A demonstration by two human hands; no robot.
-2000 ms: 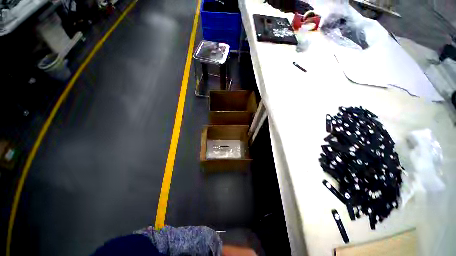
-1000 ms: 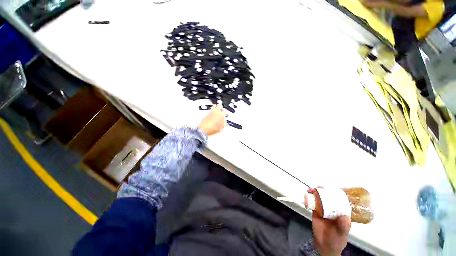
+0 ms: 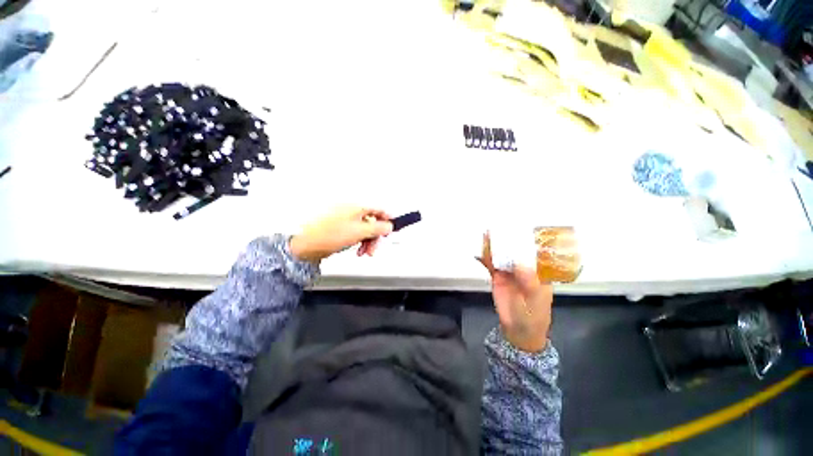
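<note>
My left hand [image 3: 343, 232] holds a black tab [image 3: 406, 221] by one end, its other end pointing right, over the white table. My right hand [image 3: 522, 298] is around a glue bottle [image 3: 557, 254] with a white label and amber-brown contents, held sideways near the table's front edge; its nozzle is not clear in the glare. A row of black tabs [image 3: 489, 138] lies side by side beyond the bottle. A large pile of black tabs [image 3: 183, 147] lies at the left. The board's outline is washed out.
Yellow cut pieces [image 3: 553, 67] spread over the far right. A silvery-blue heap [image 3: 658, 174] lies at the right beside clear plastic [image 3: 709, 216]. Cardboard boxes [image 3: 111, 352] stand below the table at the left, and a metal-framed stool [image 3: 704, 347] at the right.
The view has swung right. My left hand has moved from the pile's edge to in front of me and now holds a tab. My right hand still holds the bottle, now nearer the left hand.
</note>
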